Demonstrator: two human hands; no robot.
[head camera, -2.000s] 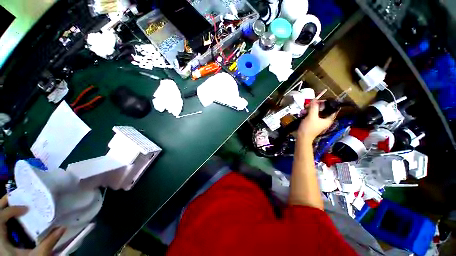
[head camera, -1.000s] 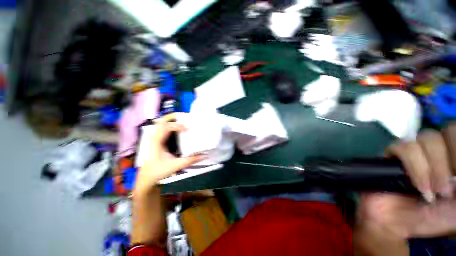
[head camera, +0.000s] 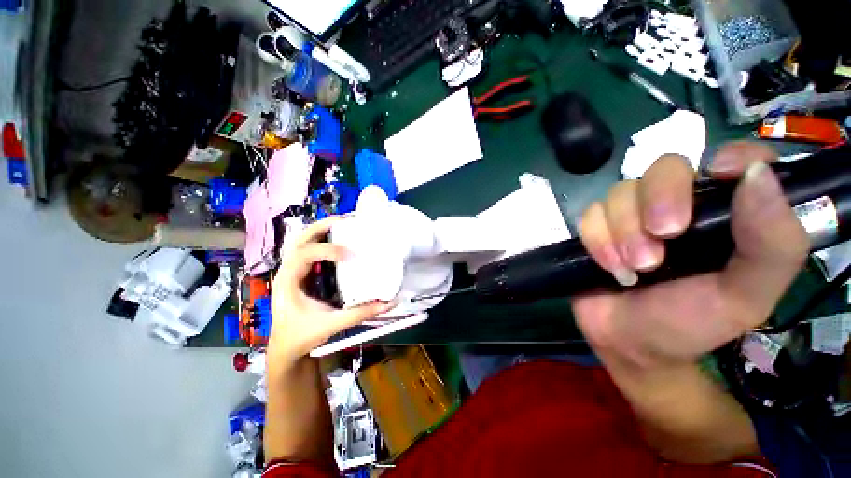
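Observation:
A white security camera with a rounded body and a bracket arm reaching right lies at the front edge of the green mat. My left hand grips its left side, thumb and fingers around a dark part. My right hand is closed around a thick black electric screwdriver, large and near the head camera. Its thin bit points left and meets the lower right side of the camera body; whether it sits in a screw I cannot tell.
Behind are a white paper, red-handled pliers, a black mouse, a crumpled white cloth and a clear parts box. Blue blocks and pink sheets lie left. A carton stands below the bench edge.
The view has turned left. My right hand has come from beside the bench with the screwdriver, and its bit is now at the camera body. My left hand still holds the camera.

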